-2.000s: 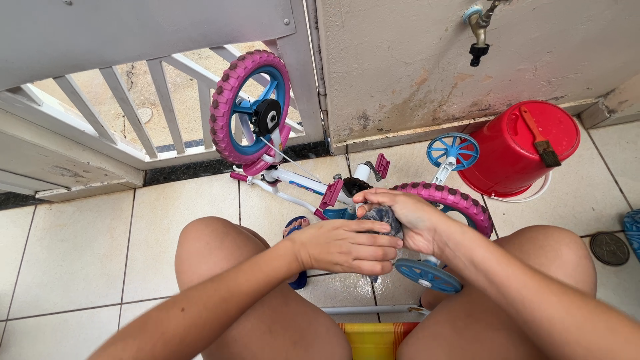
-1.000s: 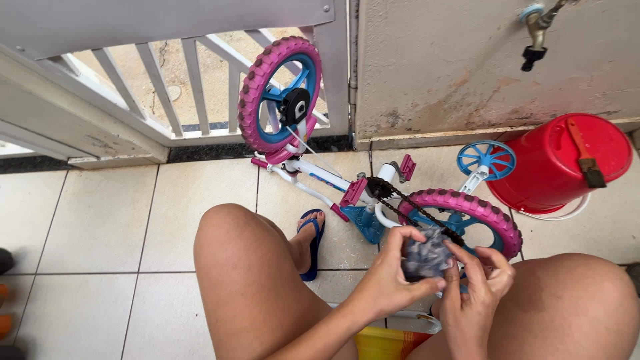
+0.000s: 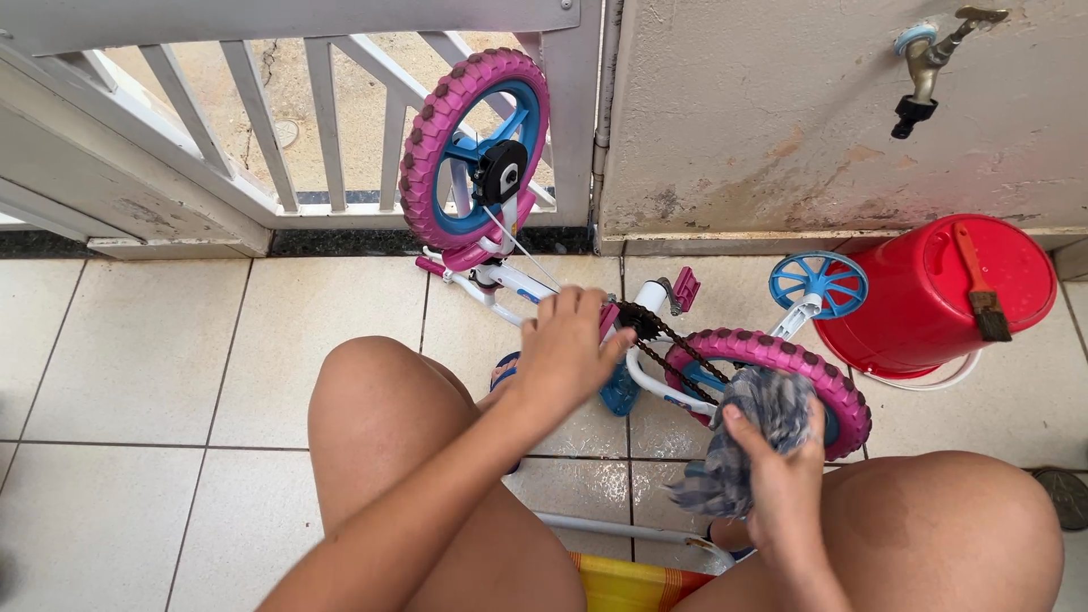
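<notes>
A small white child's bicycle frame (image 3: 518, 285) stands upside down before me, with a pink front tire (image 3: 418, 161) on a blue rim and a pink rear tire (image 3: 799, 353). My right hand (image 3: 786, 476) holds a bunched grey-blue checked cloth (image 3: 765, 412) against the rear wheel, beside the chain (image 3: 667, 336). My left hand (image 3: 565, 348) reaches over the frame near a pink pedal and the chainring; its fingers hide part of the frame, and whether they grip anything is unclear. A blue training wheel (image 3: 818, 285) sticks up at the rear.
A red bucket (image 3: 901, 297) stands upside down by the wall, a paintbrush (image 3: 977, 280) on its base. A brass tap (image 3: 926, 68) juts from the wall above. Behind the front wheel is a white metal gate (image 3: 319, 127). Wet floor tiles (image 3: 586, 484) lie under the bicycle; a drain cover (image 3: 1062, 497) is at right.
Both hands were together on the cloth; now my left hand has left it for the frame near the pedal, and the cloth, in my right hand, hangs more loosely.
</notes>
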